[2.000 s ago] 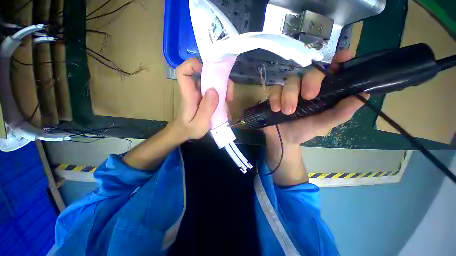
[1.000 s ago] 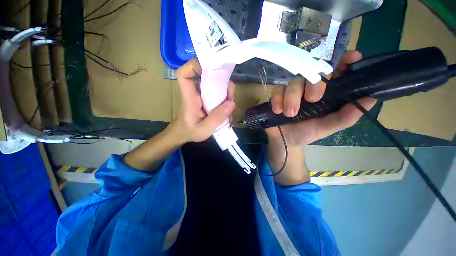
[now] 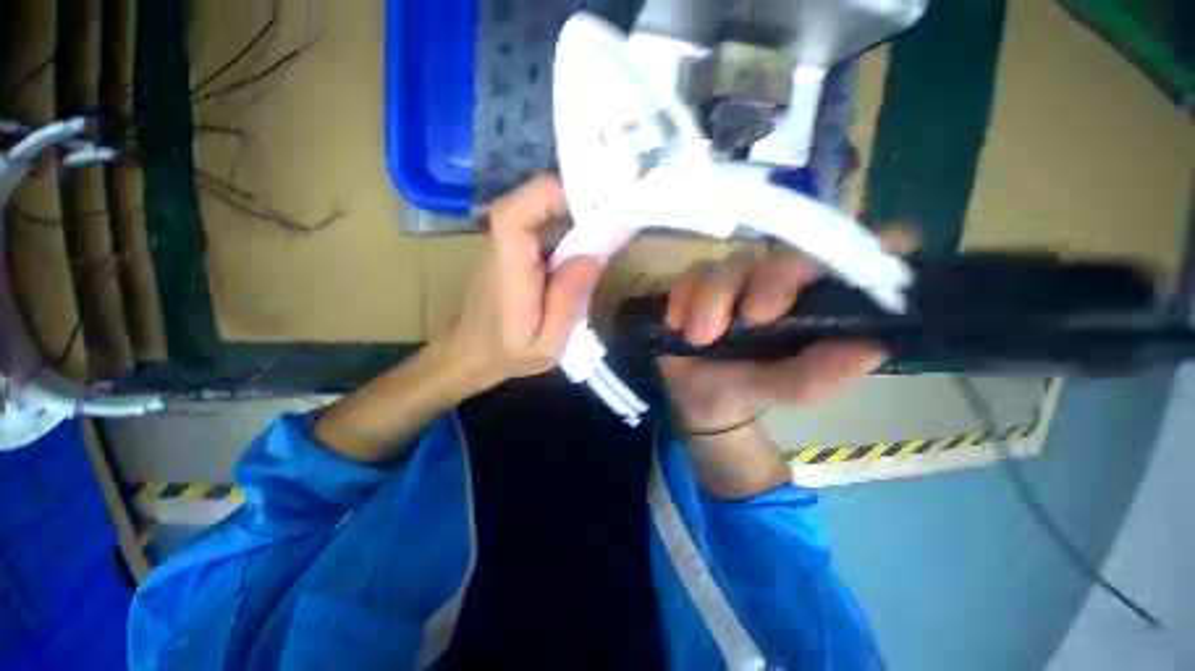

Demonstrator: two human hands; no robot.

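My left hand [image 3: 531, 282] grips the white and pale pink cat-ear headband [image 3: 734, 203] by one side, thumb across it. The pointed white ear stands up above the hand, and one slim arm end points down toward my body. The other arm of the arch reaches to the right above my right hand. My right hand [image 3: 767, 328] is wrapped around the black electric screwdriver [image 3: 1022, 308], which is blurred and lies nearly level. The screwdriver's front end is beside the headband's lower side; its tip cannot be made out.
The silver screw feeder [image 3: 813, 66] stands behind the headband, beside the blue plastic tray [image 3: 430, 118]. At left are a stack of headbands [image 3: 79, 393] with cardboard sheets [image 3: 75, 262] and loose dark wires. A blue crate [image 3: 53, 524] is at lower left.
The headband has tilted, its ear and free arm shifting right. The screwdriver has swung to nearly level and its rear end has lowered. The bench view has shifted left and slightly down.
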